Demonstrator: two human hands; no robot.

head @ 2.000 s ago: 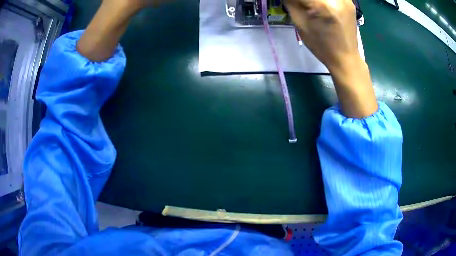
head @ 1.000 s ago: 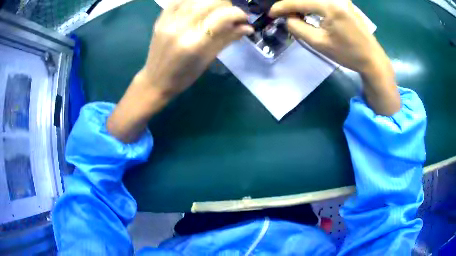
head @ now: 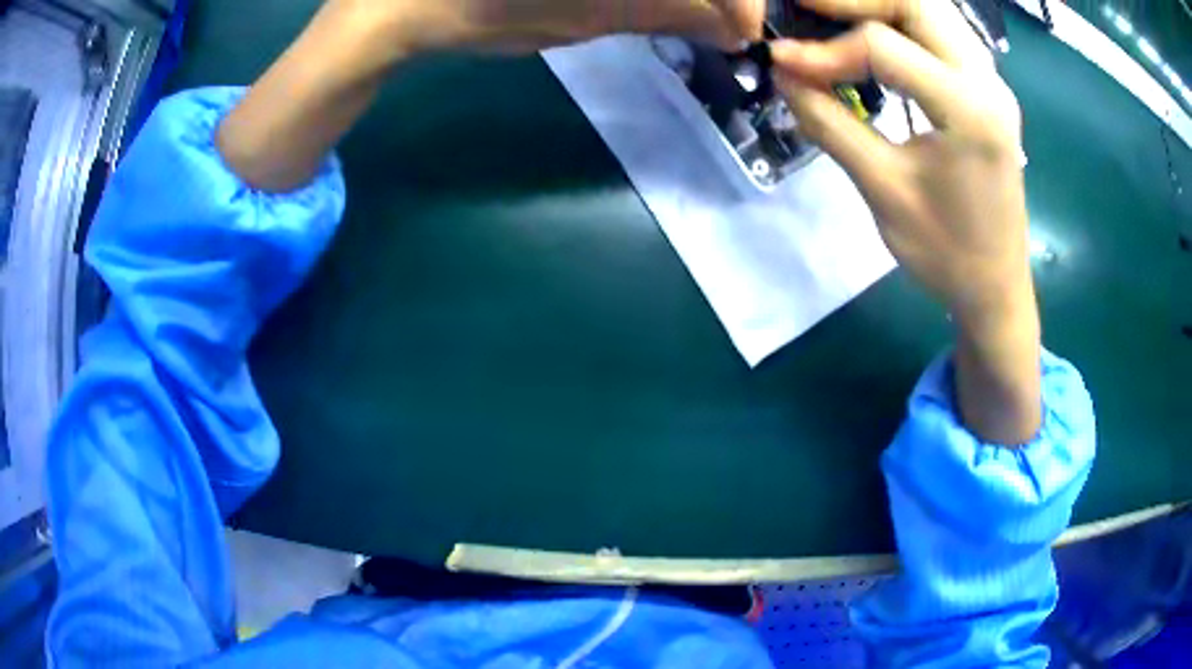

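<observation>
The open projector unit (head: 762, 146) lies turned at an angle at the top edge, partly hidden by my hands. Its light shell corner and dark inner parts show. It sits on a white sheet (head: 771, 281) whose corner points towards me. My left hand (head: 628, 16) is at the top edge, cut off by it, with its fingertips over the unit. My right hand (head: 915, 144) has thumb and forefinger pinched on a small dark part, likely a wire, beside the left fingertips. What the left fingertips hold is hidden. The ribbon cable is not visible.
The green bench mat (head: 562, 379) spreads around the sheet, with a pale edge strip (head: 680, 569) near my body. A white conveyor rail (head: 1111, 65) runs at the upper right. A metal-framed panel (head: 52, 261) stands at the left.
Since two seconds ago the unit and sheet have turned to an angle, and the hanging ribbon has gone from view. Since one second ago my left hand has moved up in the picture.
</observation>
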